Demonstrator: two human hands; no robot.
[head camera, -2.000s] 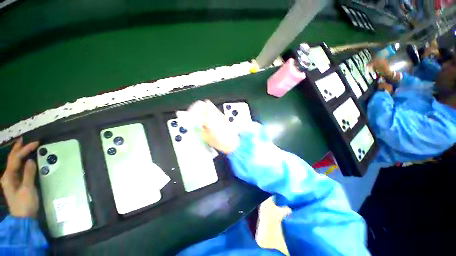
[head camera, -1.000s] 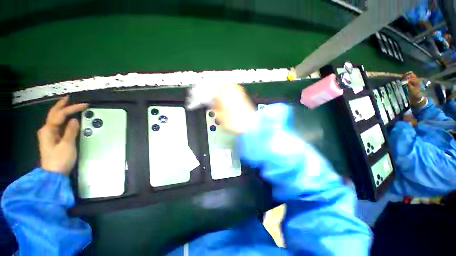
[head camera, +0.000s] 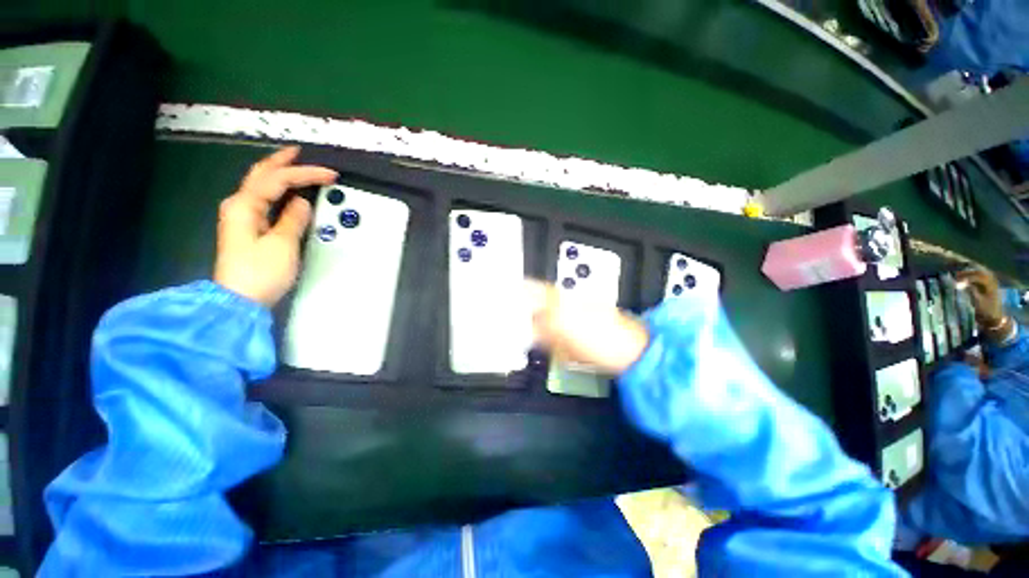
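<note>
A black tray (head camera: 427, 299) holds several phones back cover up, each with three dark camera rings. The first phone (head camera: 355, 288) is pale green; the second (head camera: 485, 305) looks whitish. My left hand (head camera: 260, 231) is at the tray's left end, fingertips at the first phone's top left corner, fingers apart. My right hand (head camera: 592, 333) is blurred over the third phone (head camera: 590, 282), its fingertips at the second phone's right edge. A pale patch shows at these fingertips; I cannot tell if it is a wipe. My right sleeve partly covers the fourth phone (head camera: 692, 277).
A pink bottle (head camera: 815, 257) lies tilted in view by the grey post (head camera: 903, 158). Stacked trays (head camera: 96, 226) stand at the left, another tray (head camera: 858, 350) at the right. Beyond the white strip (head camera: 451, 149) is the green conveyor (head camera: 508, 90). Another person's hand (head camera: 987, 303) is at the far right.
The view has shifted left, bringing in the left stack. My right hand has moved from the third phone's top down towards the second phone. My left hand stays at the tray's left end.
</note>
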